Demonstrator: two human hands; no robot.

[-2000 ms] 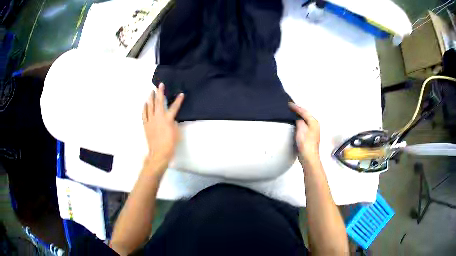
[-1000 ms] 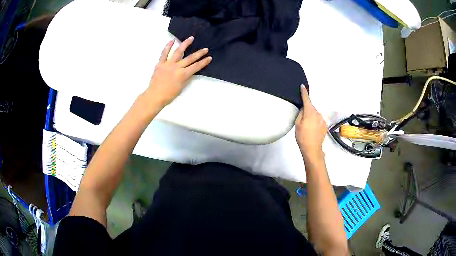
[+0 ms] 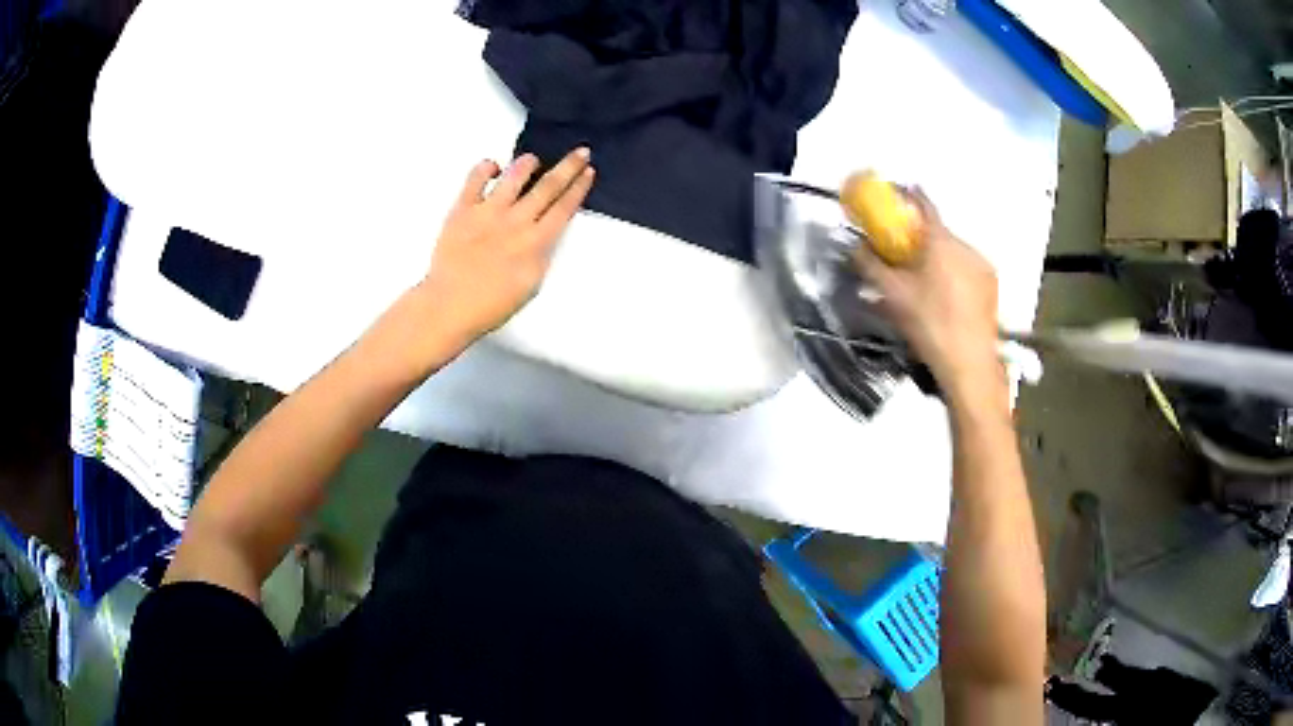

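Observation:
A black garment [image 3: 667,135] lies over the white padded pressing board [image 3: 652,312], its flat waistband edge towards me and its gathered part at the far side. My left hand [image 3: 499,248] rests with fingers spread on the garment's near left corner. My right hand [image 3: 936,284] is closed around the yellow-orange handle of the steam iron [image 3: 837,298]. The iron is blurred and tilted, at the garment's right end, where it hides the waistband's corner. Whether its soleplate touches the cloth, I cannot tell.
A white cloth-covered table [image 3: 978,128] lies under the board. A black patch [image 3: 210,272] is at near left. A pale hose [image 3: 1177,358] trails right from the iron. A narrow board with a blue edge [image 3: 1042,60] is at far right. A cardboard box [image 3: 1170,177] and blue crate [image 3: 900,617] stand beyond the table.
My right hand has left the garment's right corner and taken hold of the iron, which has moved left from the table's right edge to the garment. My left hand stays on the cloth.

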